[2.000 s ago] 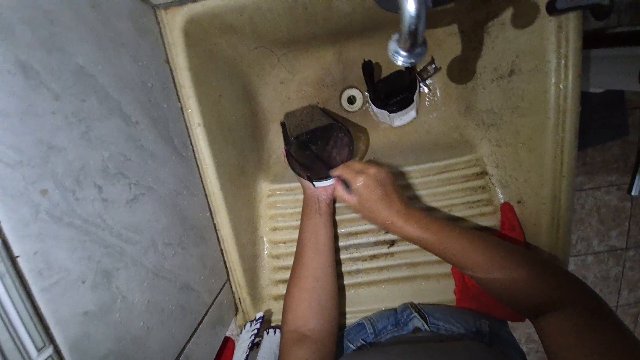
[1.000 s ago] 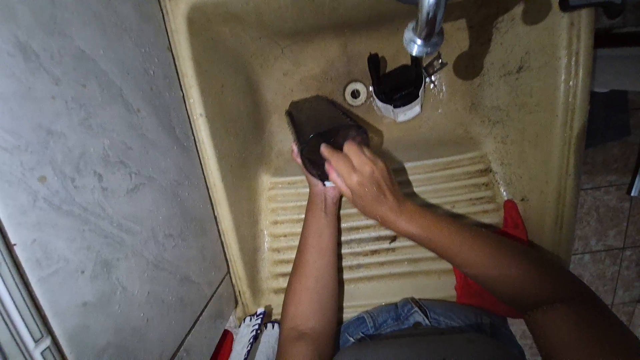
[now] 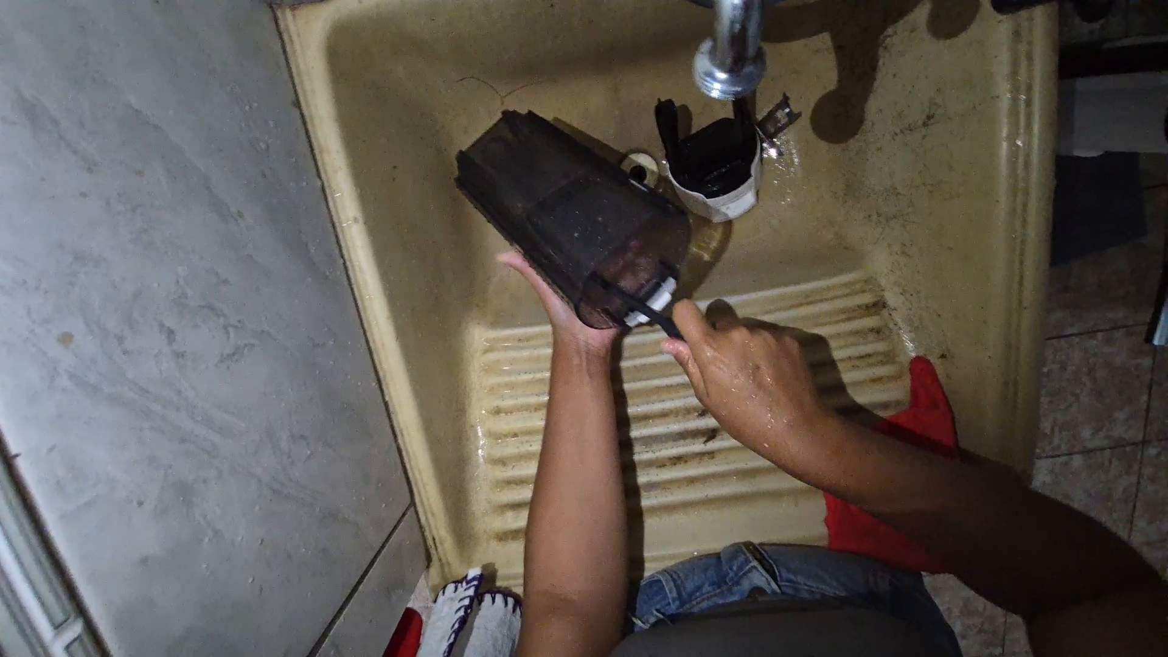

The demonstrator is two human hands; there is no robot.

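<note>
My left hand holds a dark translucent plastic container from beneath, tilted over the laundry sink with its open end towards me. Most of the left fingers are hidden behind it. My wet right hand grips the black handle of a small brush, whose white bristles are at the container's open rim. To the right of the container, a black and white plastic part stands in the basin near the round drain.
A metal faucet hangs over the basin's far side. The sink's ribbed washboard slopes beneath my forearms. A red cloth drapes over the right front edge. A tiled wall borders the left side, and white cloths with dark stitching lie near the front left corner.
The right hand has moved back from the container's interior to its rim, and the brush is now plainly visible. The container is tilted differently in my left hand.
</note>
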